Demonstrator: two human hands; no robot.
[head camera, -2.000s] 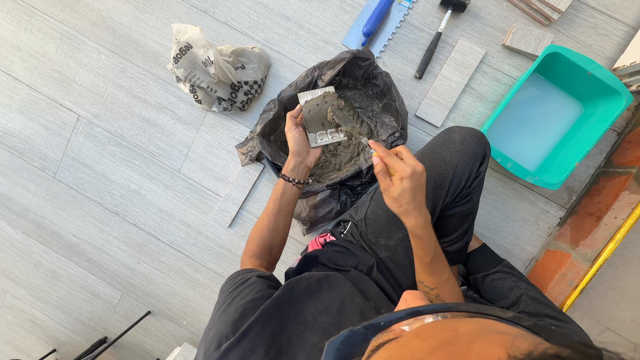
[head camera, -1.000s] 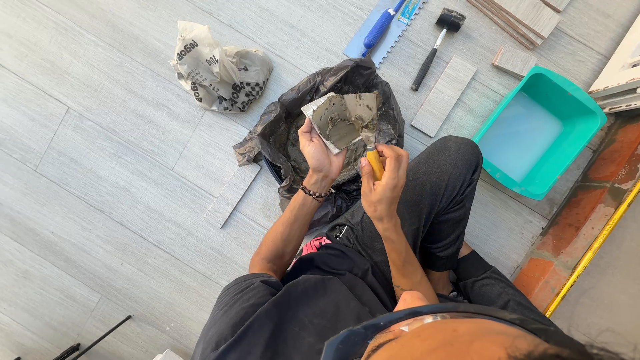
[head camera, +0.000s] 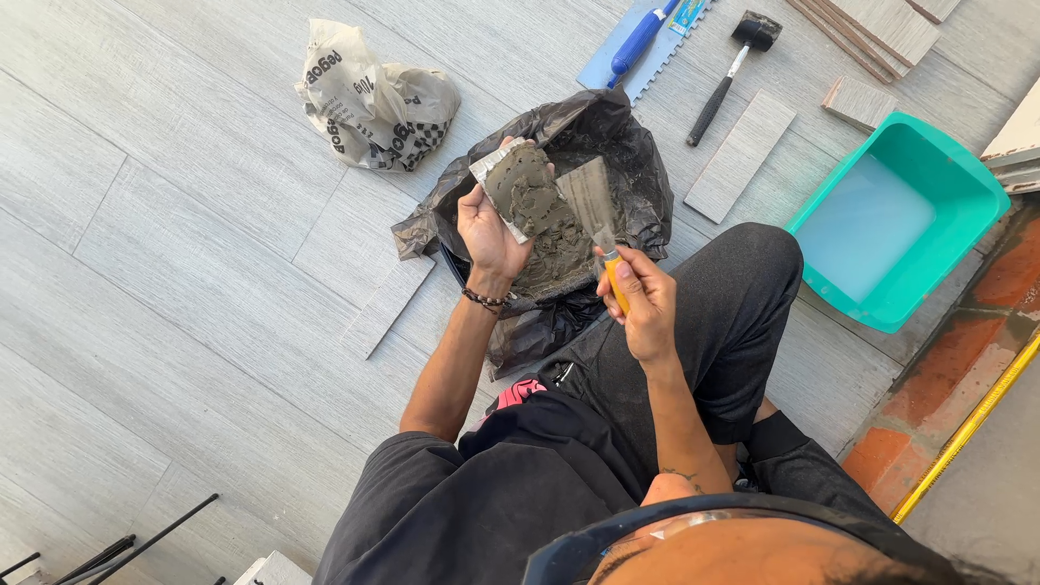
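Observation:
My left hand holds a small tile piece whose upward face is coated with grey mortar, with a bare pale strip along its left edge. In my right hand is a putty knife with a yellow handle, gripped by that handle. Its mortar-smeared blade points up and away, just right of the tile piece and apart from it. Below both hands stands a container lined with a black plastic bag, with wet grey mortar inside. Part of the mortar is hidden by the tile piece and my left hand.
A crumpled bag lies beyond on the left. Farther off are a blue-handled notched trowel, a rubber mallet, a loose tile strip and stacked tiles. A teal basin of cloudy water stands right, near a yellow measuring tape.
Mortar now coats the tile piece's face, which showed largely bare two seconds ago. The putty knife, against the piece one second ago, has moved off to its right.

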